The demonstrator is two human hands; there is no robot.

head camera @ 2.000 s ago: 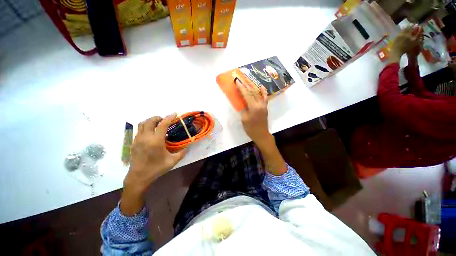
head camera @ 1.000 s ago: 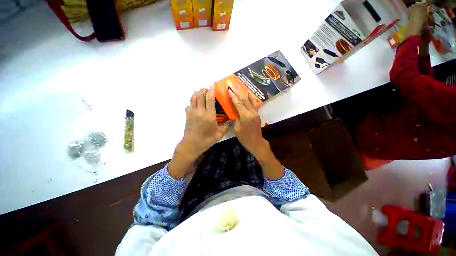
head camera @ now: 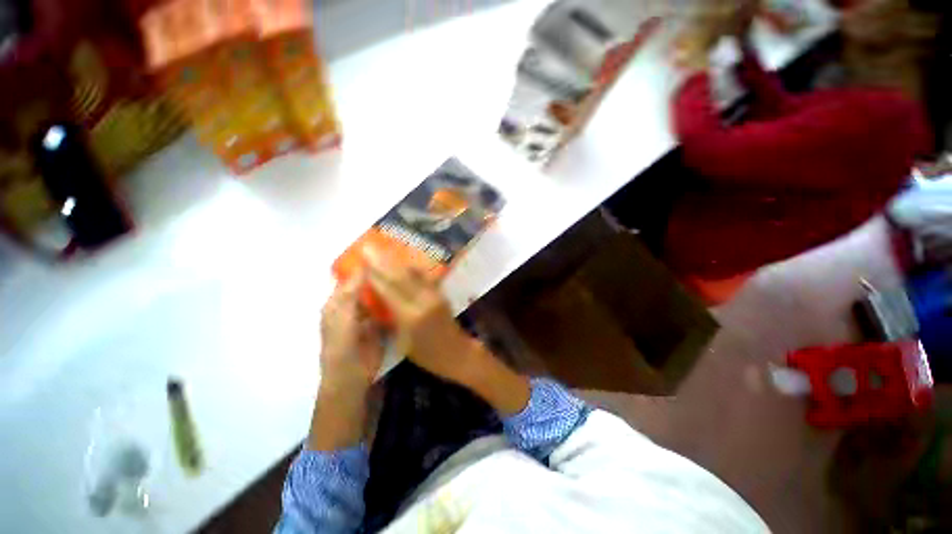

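Observation:
The orange and dark grey retail carton [head camera: 426, 221] lies on the white table [head camera: 261, 313] near its front edge, printed side up. My left hand [head camera: 350, 339] is at the carton's near-left end, fingers around its orange end. My right hand [head camera: 423, 323] is beside it, fingers on the orange end flap [head camera: 376, 304]. The picture is blurred. The orange coil cannot be made out; the hands and carton hide that end.
A slim yellow-green tool [head camera: 184, 428] and greyish clear seals [head camera: 123, 478] lie at left. Orange-yellow cartons [head camera: 251, 94] stand at the back, beside a black phone [head camera: 78, 193]. A display carton [head camera: 564, 73], a person in red [head camera: 793, 156], an open brown box [head camera: 616, 313] and a red stool [head camera: 861, 384] are at right.
The orange coil under my left hand went to the carton's open end and out of sight. Both hands came together there. The view has swung, shifting the carton left and down in the picture.

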